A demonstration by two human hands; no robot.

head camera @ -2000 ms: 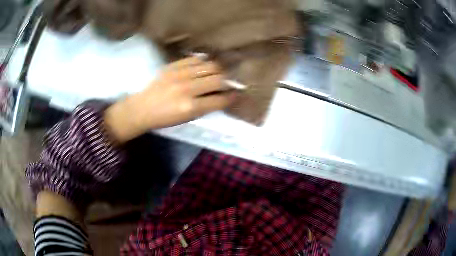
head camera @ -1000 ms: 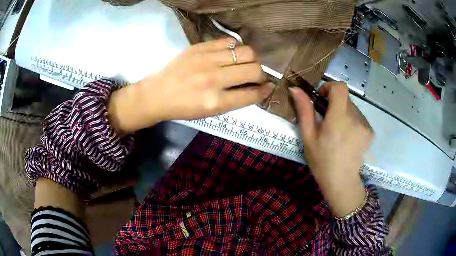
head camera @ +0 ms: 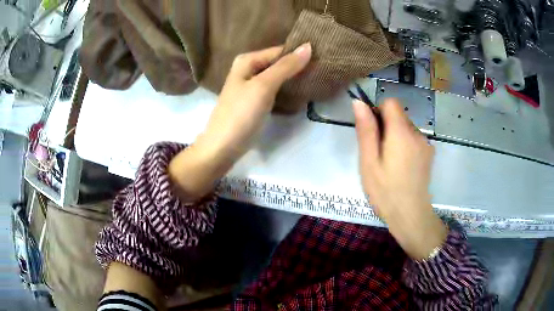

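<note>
A brown corduroy piece (head camera: 340, 58) lies bunched over the table's back edge area, its pointed corner reaching the presser foot (head camera: 407, 67). Smoother brown cloth (head camera: 212, 36) spreads to its left. My left hand (head camera: 252, 100) holds the corduroy's near left edge between thumb and fingers. My right hand (head camera: 398, 158) is closed around small dark thread snips (head camera: 366, 100), their tips pointing up and left, just below the cloth and apart from it. A pale thread (head camera: 327, 8) shows at the top of the corduroy.
The metal needle plate (head camera: 404, 103) lies right of the cloth, with a yellow-orange piece (head camera: 441, 73) behind it. Tension parts with white knobs (head camera: 493, 47) and a red-and-black item (head camera: 526, 92) are at right. A white box of oddments (head camera: 58, 173) is at far left.
The cloth has been moved back and turned, with its corner now by the presser foot. My left hand has shifted up its edge. My right hand with the snips has come away from the cloth.
</note>
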